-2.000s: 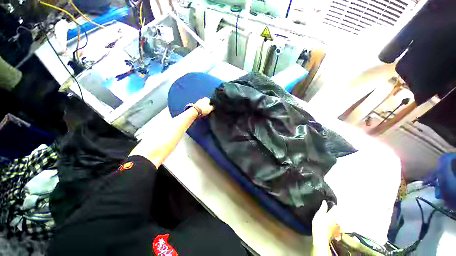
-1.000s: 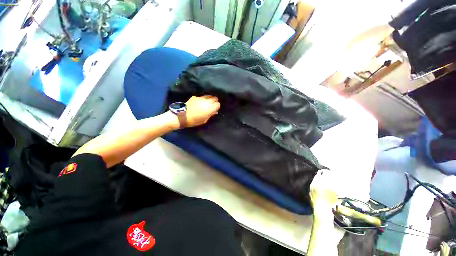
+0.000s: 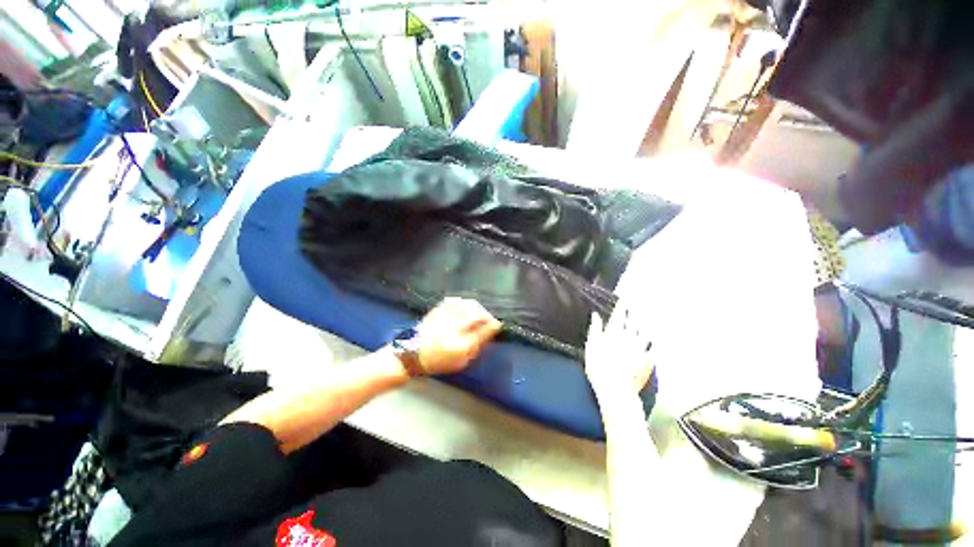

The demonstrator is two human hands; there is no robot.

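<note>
A black garment (image 3: 459, 251) with shiny, crinkled lining lies over the blue padded board (image 3: 280, 240). A duller, textured cloth edge shows along its far side. My left hand (image 3: 457, 333) has its fingers closed on the garment's near edge, at the middle of the board. My right hand (image 3: 617, 358) lies at the garment's right end with its fingers extended; it is overexposed, and I cannot tell if it grips the cloth. A steam iron (image 3: 764, 438) with a yellowish handle rests to the right of my right hand.
The board is on a white table (image 3: 737, 230). Hose and cables (image 3: 892, 353) trail right from the iron. A sewing machine station with a blue surface (image 3: 160, 251) is at the left. Dark clothes (image 3: 876, 96) hang at the upper right. A checked heap (image 3: 69, 497) is at the lower left.
My left hand has moved from the garment's upper left part to its near edge. My right hand has moved up and left along it. The garment lies flatter and the near side of the board shows more.
</note>
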